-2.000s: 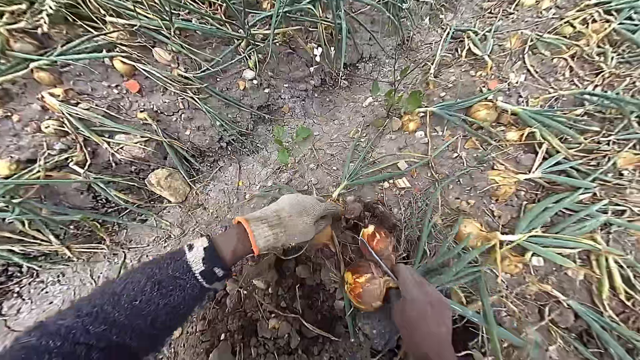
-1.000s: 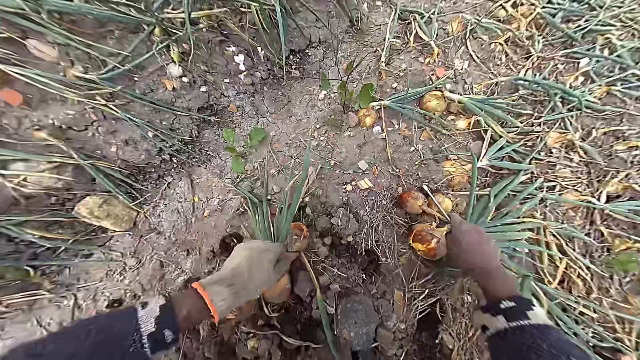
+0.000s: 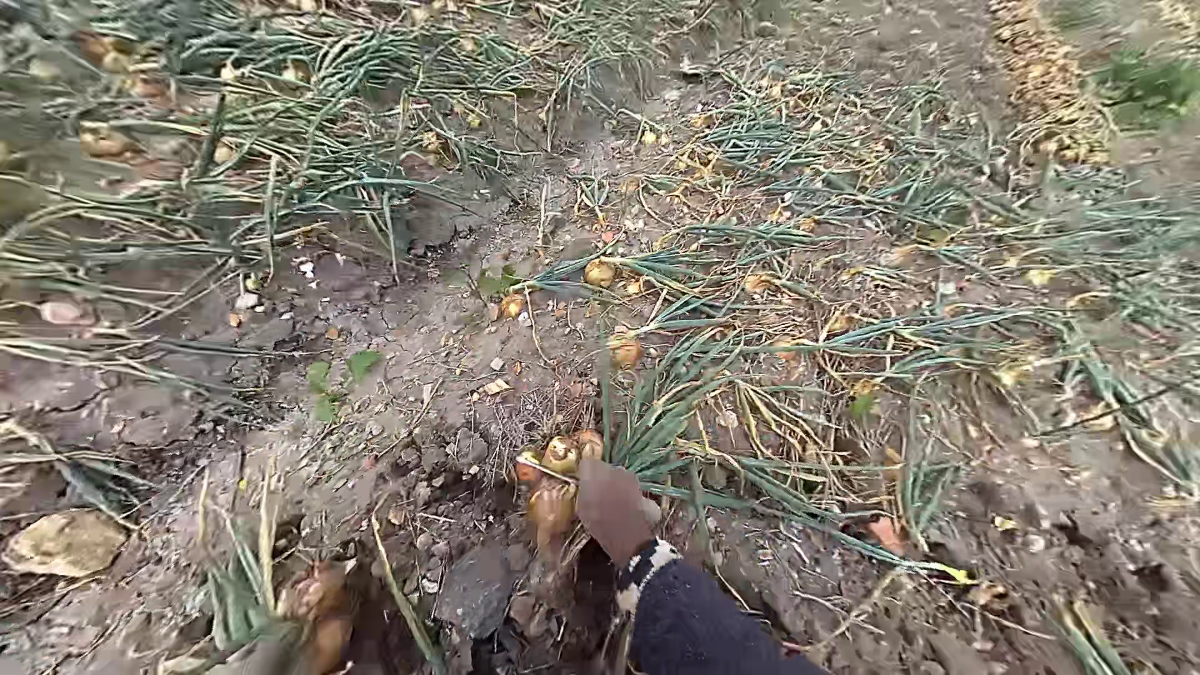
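Note:
My bare right hand [image 3: 614, 511], in a dark sleeve with a patterned cuff, is closed around a bunch of onions [image 3: 551, 514] at the base of their green leaves [image 3: 652, 427]. A thin, pale strip [image 3: 546, 469] crosses the bulbs beside my fingers; whether it is a blade or a stalk is unclear. At the lower left are more onion bulbs [image 3: 319, 605] with upright leaves, blurred. A blurred greyish shape at the bottom edge beside them may be my gloved left hand [image 3: 267, 653]; its fingers and grip cannot be made out.
Onion plants with fallen green leaves [image 3: 881, 337] lie over the soil ahead and to the right. More leaves [image 3: 309, 122] spread at the upper left. A large stone [image 3: 66, 544] is at the left, a grey clod [image 3: 476, 591] between the two onion groups, and a small leafy weed [image 3: 328, 384] beyond.
The view has swung upward to show more of the field. Between the two earlier frames, my right hand moved right with the onions, away from my gloved left hand. My left hand is now mostly out of view.

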